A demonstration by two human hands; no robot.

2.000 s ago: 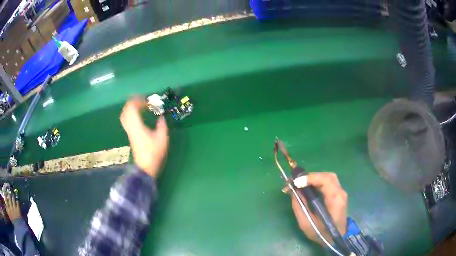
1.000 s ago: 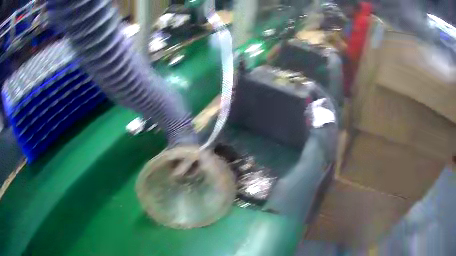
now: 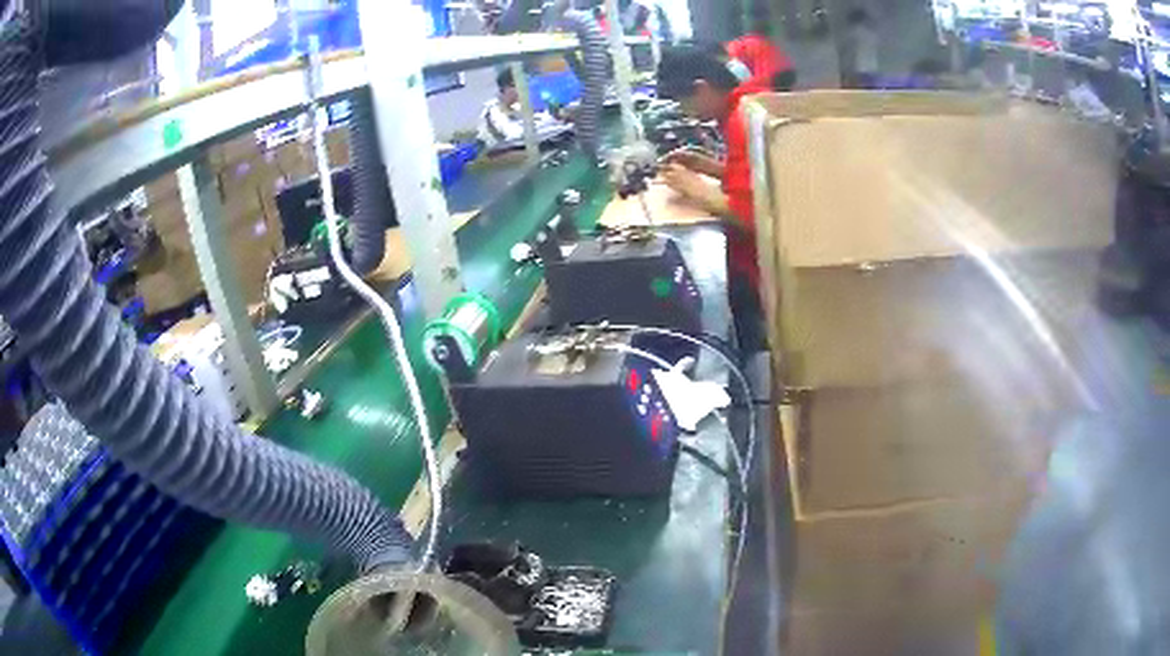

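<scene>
Neither of my hands is in the picture. Nearest in front of me is the cloudy fume hood, cut off by the bottom edge, on a thick grey ribbed hose. A black tray of silvery bits stands right of the hood, beside a dark iron stand. A small white unit with its board lies on the green belt left of the hood. A black soldering station with red and blue front marks stands behind, with a green-and-silver solder spool at its left.
Tall cardboard boxes stand at the right. Stacked blue trays are at the left. A second black station stands farther back. A person in red works beyond. A white post and hanging pale cable rise beside the belt.
The view has swung right and up, away from the belt in front of me. Both hands and the soldering iron, seen two seconds ago, are out of the picture. The stations and boxes now show clearly.
</scene>
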